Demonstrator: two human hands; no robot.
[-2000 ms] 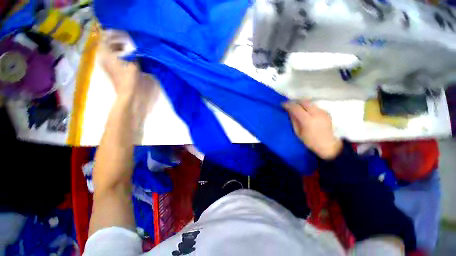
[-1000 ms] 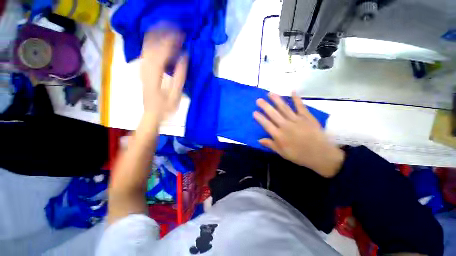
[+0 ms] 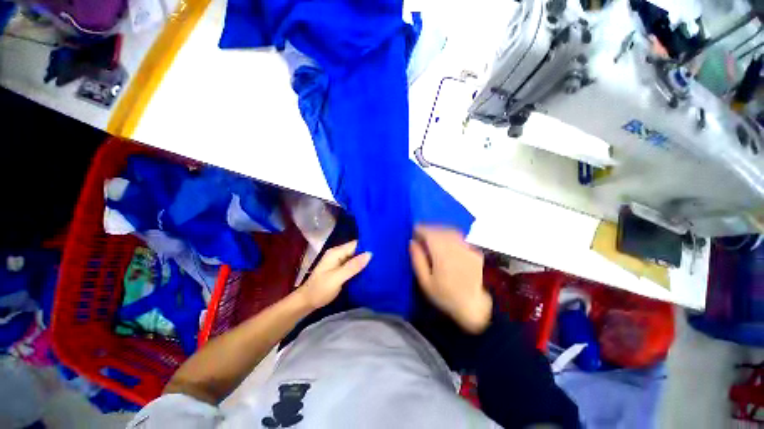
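The royal-blue garment piece (image 3: 369, 126) lies lengthwise over the white table (image 3: 218, 109), its near end hanging over the front edge towards my lap. My left hand (image 3: 333, 272) is at the left side of the hanging cloth, thumb against its edge; whether it grips is unclear. My right hand (image 3: 452, 272) is at the right side, slightly blurred, fingers curled on the cloth edge. A flap of the blue cloth sticks out above my right hand. Paler blue fabric (image 3: 314, 92) shows along the left side.
The sewing machine (image 3: 620, 117) stands to the right. A phone (image 3: 649, 237) lies on yellow card (image 3: 607, 241) at the table's right end. A red basket (image 3: 75, 285) with blue cloth is below left; another basket (image 3: 549, 314) holds a red bag (image 3: 637, 335). Yellow edging (image 3: 155, 71) crosses the table's left.
Both hands have moved down to the table's front edge. The blue cloth now runs lengthwise towards my lap instead of lying across the table. The view has turned and shows more of the left basket.
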